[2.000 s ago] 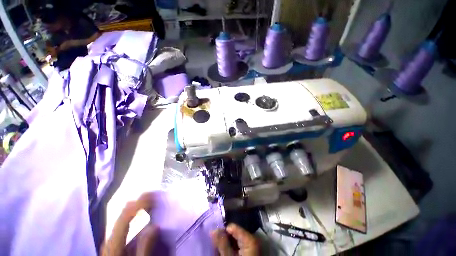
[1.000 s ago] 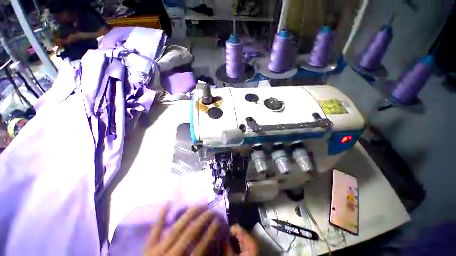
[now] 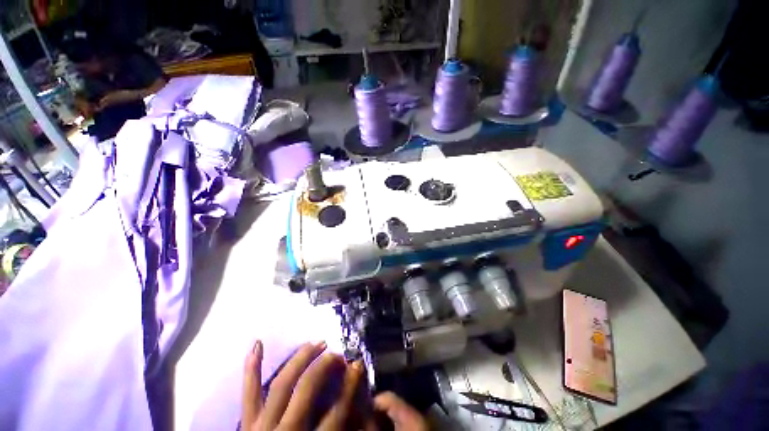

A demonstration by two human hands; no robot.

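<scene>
The white overlock machine (image 3: 438,210) stands in the middle of the table. A lilac garment panel (image 3: 219,391) lies flat left of and in front of the needle area (image 3: 358,324), washed pale under the lamp. My left hand (image 3: 303,387) lies palm down on the panel with its fingers apart, its fingertips close to the needle area. My right hand (image 3: 396,412) is at the bottom edge, partly cut off, just right of my left hand. Its fingertips are at the panel's right edge; whether they pinch the cloth is hidden.
A heap of purple cloth (image 3: 160,194) lies along the left. Black thread snips (image 3: 504,407) and a lit smartphone (image 3: 588,345) lie right of the needle area. Purple thread cones (image 3: 452,97) stand behind the machine. A person (image 3: 105,80) sits at the back left.
My left hand has moved from the panel's left side onto it, then forward toward the needle. My right hand stays near the panel's right edge. The view has shifted slightly.
</scene>
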